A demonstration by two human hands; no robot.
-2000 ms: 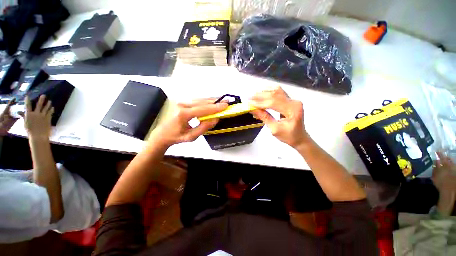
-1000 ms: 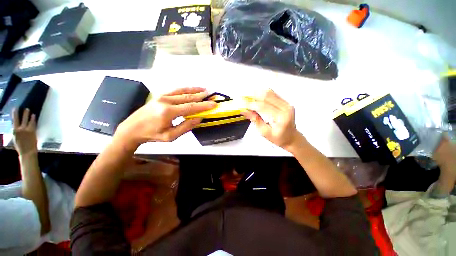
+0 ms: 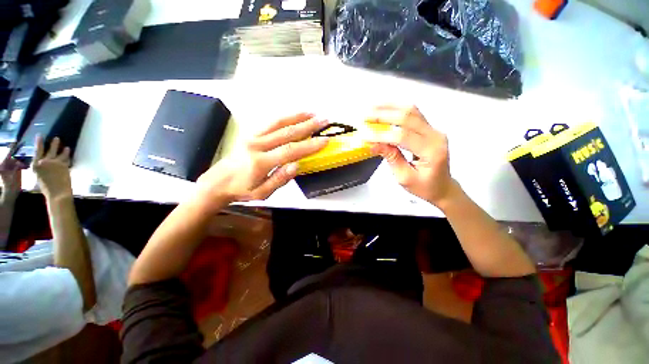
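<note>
An outer carton (image 3: 340, 178) stands at the table's front edge, its yellow top (image 3: 338, 155) facing up and its black side facing me. A black hang loop (image 3: 333, 130) stands up at the back of the yellow top. My left hand (image 3: 260, 160) holds the carton's left end, fingers on the yellow top. My right hand (image 3: 416, 153) holds its right end, with the thumb at the front edge of the top. The hands hide both ends of the carton.
A plain inner box (image 3: 183, 134) lies left. Finished boxes (image 3: 566, 174) stand right. A bag of hang loops (image 3: 427, 43) and a stack of flat outer cartons (image 3: 281, 35) are at the back. A neighbour's hands (image 3: 51, 167) touch a black box (image 3: 60, 128) at far left.
The carton's yellow top now sits down on the box, where it was raised like a flap. The group of finished boxes at the right shows fewer loops than at first. The view has shifted.
</note>
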